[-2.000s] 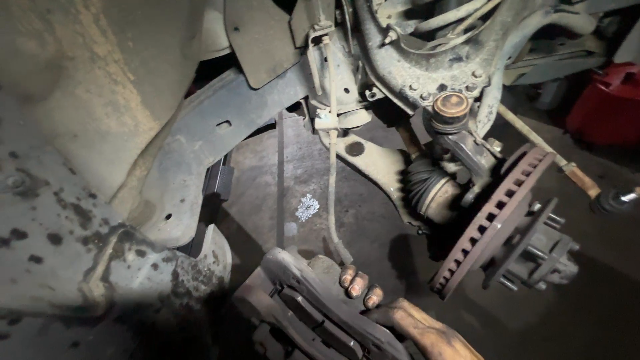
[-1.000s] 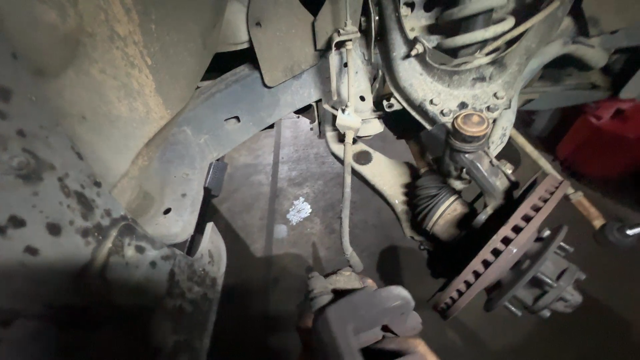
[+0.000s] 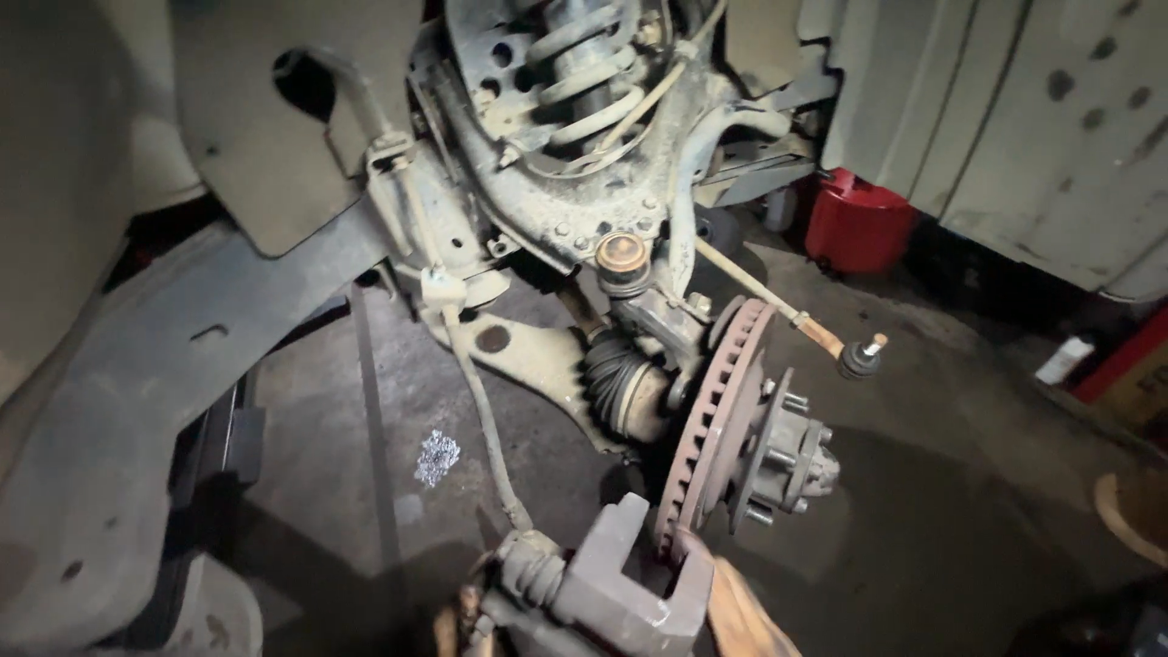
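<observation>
A metal brake caliper (image 3: pixel 630 584), with its brake hose (image 3: pixel 484 429) joined to it, is at the bottom centre, close below the brake disc (image 3: pixel 716 420). My right hand (image 3: pixel 744 607) grips its right side, fingers partly hidden behind it. At its lower left, the fingers of my left hand (image 3: pixel 461 625) hold it; most of that hand is cut off by the frame. Right of the disc is the wheel hub with studs (image 3: pixel 789 456). To the disc's left sit a ribbed rubber boot (image 3: pixel 616 379) and a rusty-topped ball joint (image 3: pixel 623 255).
A coil spring (image 3: pixel 589 82) and suspension arm (image 3: pixel 584 196) are above. A tie rod end (image 3: pixel 860 358) sticks out right of the disc. The frame rail (image 3: pixel 201 338) runs along the left. A red container (image 3: pixel 858 224) stands on the floor behind, and a white bottle (image 3: pixel 1065 359) lies at the right.
The caliper has been turned, so its open jaw now faces up beside the disc's lower edge. The view has shifted to the right.
</observation>
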